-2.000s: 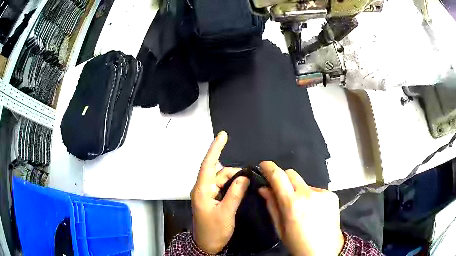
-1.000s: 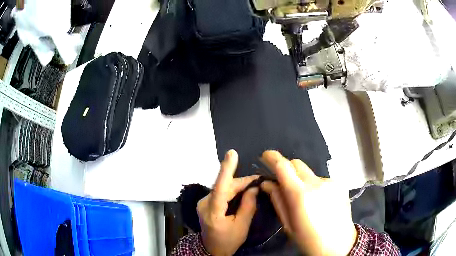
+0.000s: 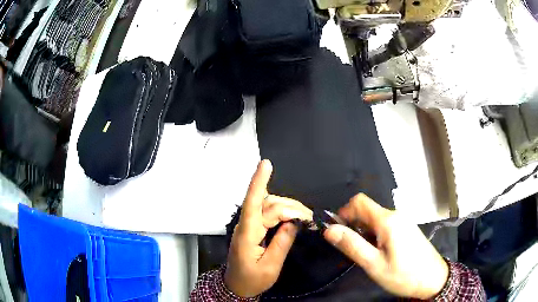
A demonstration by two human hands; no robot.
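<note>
My left hand (image 3: pixel 258 239) pinches the edge of a black fabric piece (image 3: pixel 312 268) near the table's front edge, its index finger pointing up. A curved pale line runs along the lower part of this piece. My right hand (image 3: pixel 386 245) holds a small shiny metal tool (image 3: pixel 334 217), possibly thread snips, with its tip at the pinched edge. Most of the tool is hidden by the fingers. A black fabric panel (image 3: pixel 321 130) lies flat on the table beyond my hands.
Rounded black pocket pieces (image 3: pixel 115 127) lie at the left, beside a black bag heap (image 3: pixel 277 29). The sewing machine (image 3: pixel 386 71) stands at the upper right. A blue crate (image 3: pixel 127 265) is at the lower left, near shelves of stacked pieces (image 3: pixel 62 56). A brown-edged strip (image 3: pixel 446 159) lies right.
My right hand has moved right and turned, and the metal tool now shows more clearly at its fingertips. My left hand still pinches the fabric. The pale shape at the upper left is gone.
</note>
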